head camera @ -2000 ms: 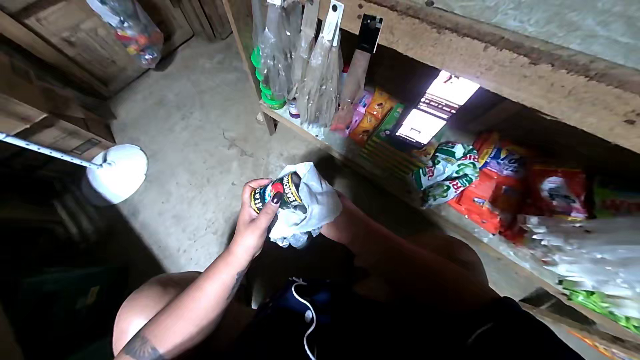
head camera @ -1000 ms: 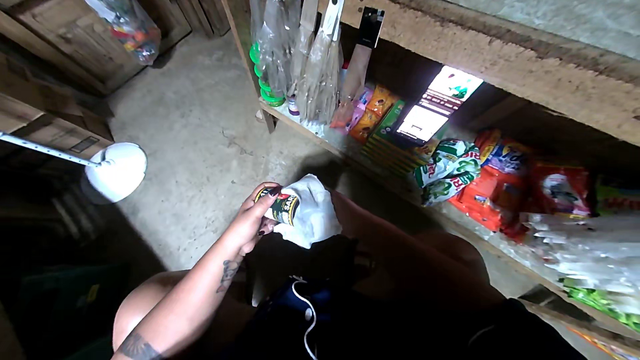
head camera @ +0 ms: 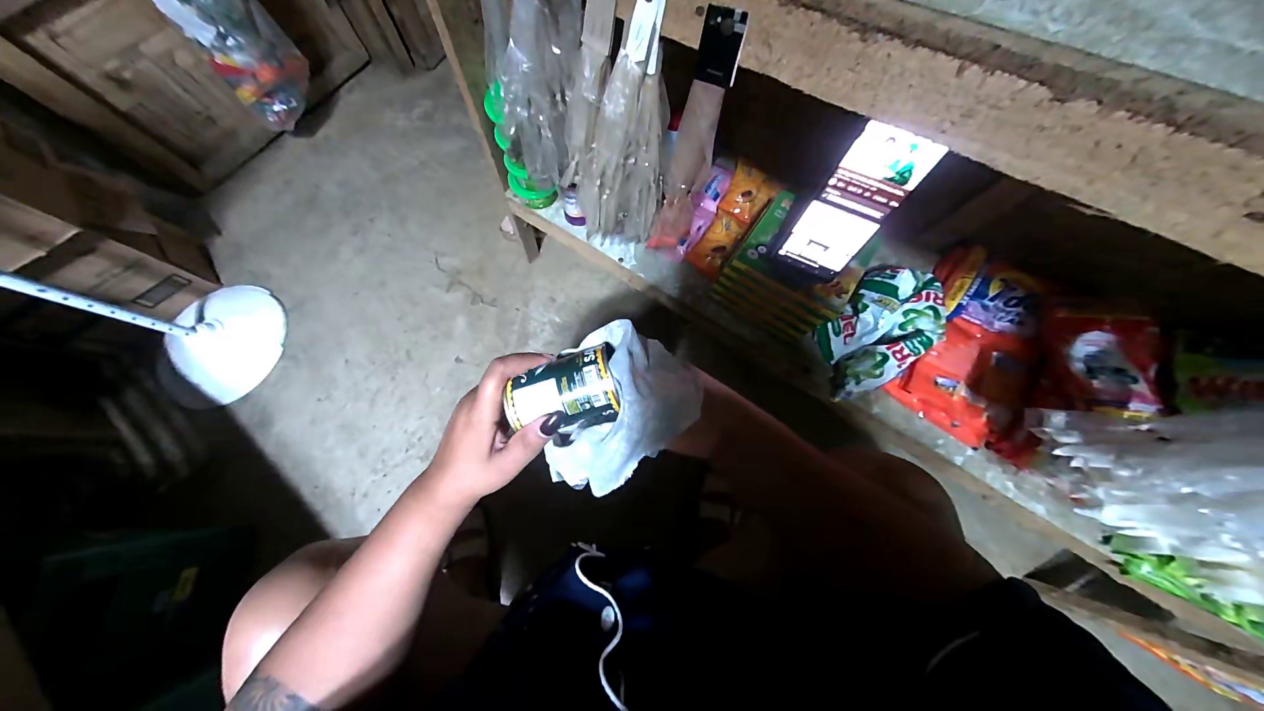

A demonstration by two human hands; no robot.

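My left hand (head camera: 494, 425) grips a small tin can (head camera: 563, 390) with a dark green and yellow label, its fingers round the left end and the thumb below. The can lies on its side. A crumpled white cloth (head camera: 642, 405) presses against its right end, and my right hand is behind or inside the cloth, so its fingers are hidden; only the wrist and forearm show, in shadow. Both hands are above the floor, in front of my lap.
Along the right runs a wooden shelf (head camera: 632, 272) with plastic-wrapped goods, red packets (head camera: 963, 380), green-and-white packets (head camera: 889, 321) and a lit phone (head camera: 854, 202). A white round lamp or disc (head camera: 232, 341) on a rod is at left. A plastic bag (head camera: 257, 64) hangs upper left.
The can has been turned in my left hand, and a different part of its label now faces up. The cloth has stayed at its right side.
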